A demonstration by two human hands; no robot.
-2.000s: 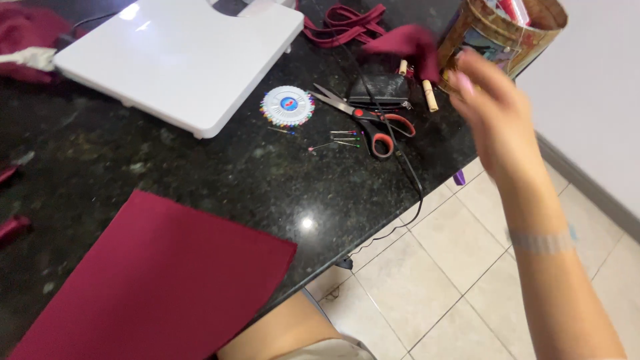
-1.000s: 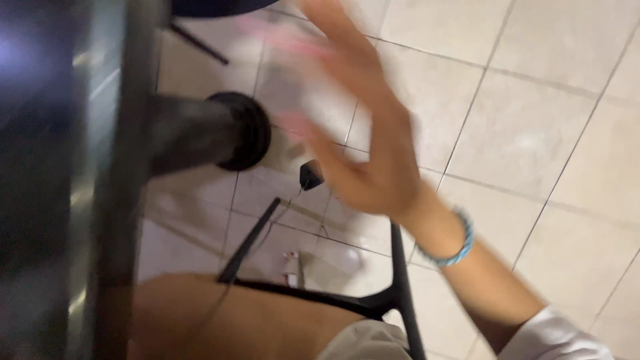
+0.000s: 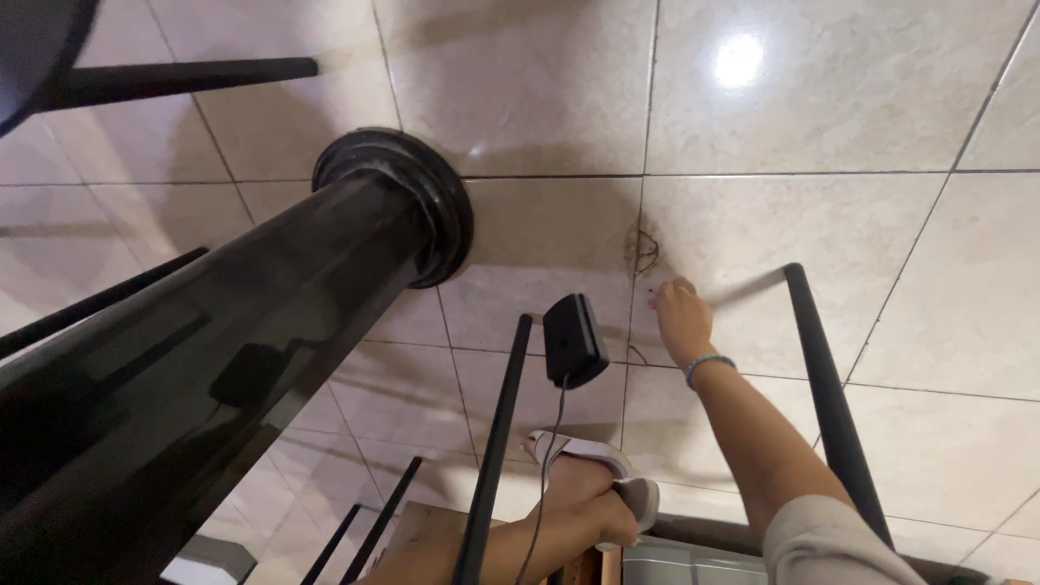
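My right hand (image 3: 682,317), with a blue beaded bracelet at the wrist, reaches down to the tiled floor (image 3: 756,236). Its fingers are bent and their tips lie close to a tiny dark speck; whether they pinch anything is too small to tell. Just beyond the fingertips, a loose dark thread-like tangle (image 3: 647,250) lies on a tile joint, with a short dark strand (image 3: 638,354) nearer to me. A black foot pedal (image 3: 574,341) on a thin cable is left of the hand. My left hand is out of view.
A thick black pedestal (image 3: 244,325) with a round base fills the left. Slim black chair legs (image 3: 837,398) stand on both sides of my arm. My feet in light sandals (image 3: 581,449) are below the pedal. A grey plastic container (image 3: 691,565) is at the bottom edge.
The view has swung from the black tabletop with burgundy fabric and scissors down to the floor. My right hand has moved from beside the decorated tin down to floor level.
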